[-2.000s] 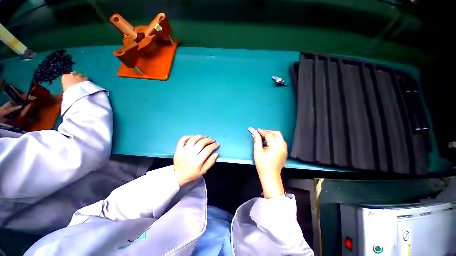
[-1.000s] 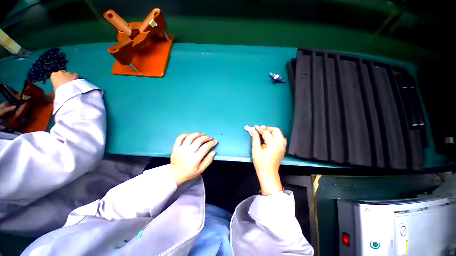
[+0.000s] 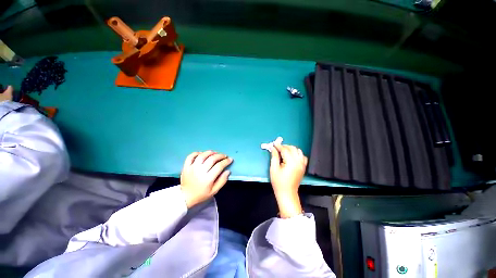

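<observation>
My right hand (image 3: 288, 172) holds a small silver-white three-arm hub (image 3: 268, 145) between thumb and fingertips, just over the teal mat near its front edge. My left hand (image 3: 204, 176) rests palm down on the mat's front edge with its fingers a little apart; nothing shows in it. A second small silver hub (image 3: 294, 92) lies loose on the mat beside the foam tray. The orange assembly fixture (image 3: 148, 74) with three splayed arms stands at the back left, apart from both hands.
The dark foam tray (image 3: 356, 125) is at right, with black leg tubes (image 3: 436, 124) in its right grooves. Small black parts (image 3: 43, 74) lie in a heap at far left, near another worker's sleeve (image 3: 30, 152). A white machine (image 3: 429, 247) stands at lower right.
More of the hub now shows at my right fingertips. My left hand stays at the mat's edge. The other worker's arm has moved left, away from the black heap. The view has shifted slightly.
</observation>
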